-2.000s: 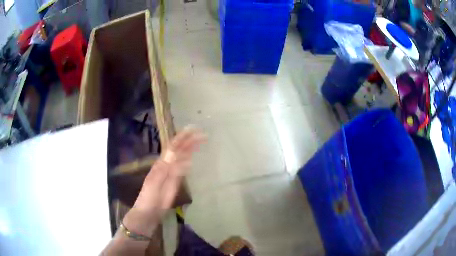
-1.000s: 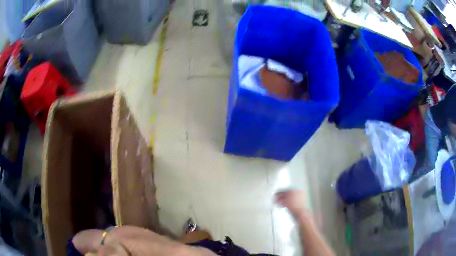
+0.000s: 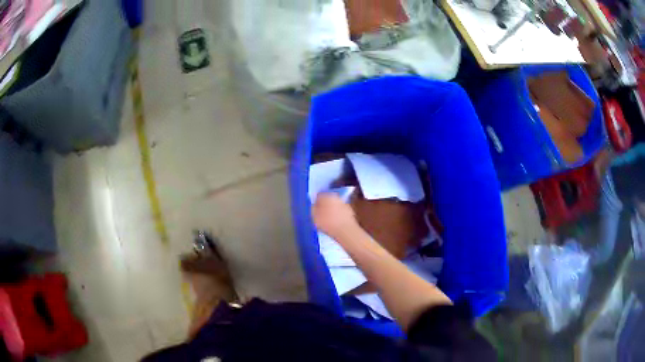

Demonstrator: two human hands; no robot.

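Note:
A deep blue bin (image 3: pixel 463 162) stands in front of me. Loose white sheets (image 3: pixel 385 177) and brown sheets (image 3: pixel 385 223) lie in it. My right hand (image 3: pixel 334 214) reaches down into the bin on its left side, over the white sheets. A small bluish-white edge shows at the fingertips; blur hides whether the fingers grip it. My left hand is not visible. A blurred brown shape with a shiny spot at the lower left looks like a foot.
A grey-white wrapped bundle (image 3: pixel 283 42) is behind the bin. Another blue bin (image 3: pixel 506 134) with brown pieces stands at the right, by a white table (image 3: pixel 527 42). Red stools (image 3: pixel 42 318) are at lower left and right. Grey bins are at the left; clear plastic hangs lower right.
The view has moved up to the blue bin, and the cardboard box has left the picture. My right hand has gone from over the floor into the bin. My left hand has left view.

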